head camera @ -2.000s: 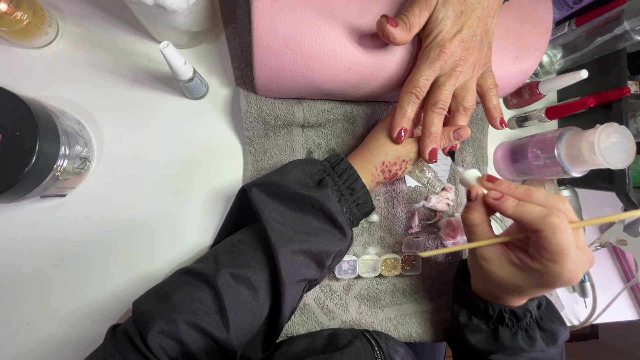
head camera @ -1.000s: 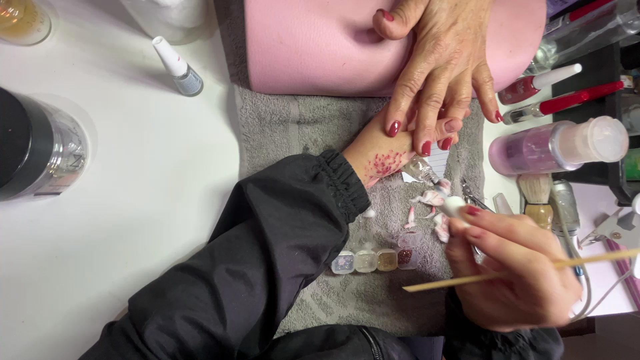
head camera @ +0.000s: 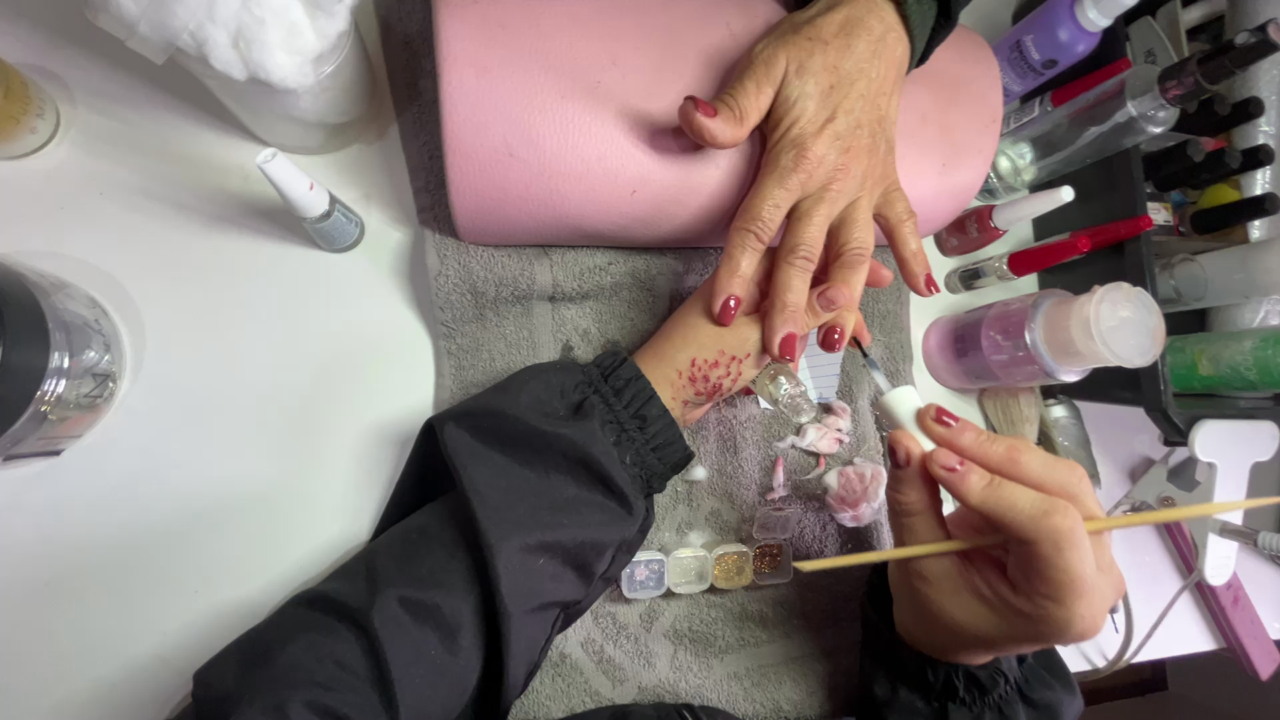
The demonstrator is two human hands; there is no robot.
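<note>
My left hand [head camera: 715, 360], back marked with small red smears, holds another person's hand [head camera: 815, 190] from below; that hand has red-painted nails and rests palm down on a pink cushion [head camera: 590, 130]. Between thumb and fingers, my right hand [head camera: 1000, 530] grips the white cap of a nail polish brush [head camera: 903, 415], its bristle tip close to the person's fingertips. A thin wooden stick [head camera: 930, 548] also lies across my right hand's fingers. A small glass bottle [head camera: 787, 393] is just beside my left hand. Used pinkish cotton [head camera: 855, 492] lies on the grey towel [head camera: 540, 310].
Small glitter pots [head camera: 731, 567] sit on the towel. To the right are a purple-liquid pump bottle [head camera: 985, 340], a red polish bottle [head camera: 968, 230] and a black rack [head camera: 1125, 240]. At the left stand a grey polish bottle [head camera: 335, 225], a cotton jar [head camera: 310, 95] and a black-lidded jar [head camera: 75, 370].
My right hand has brought the brush from over the cotton and small bottle, where it was one second ago, back up to the person's fingertips. My left hand keeps its hold.
</note>
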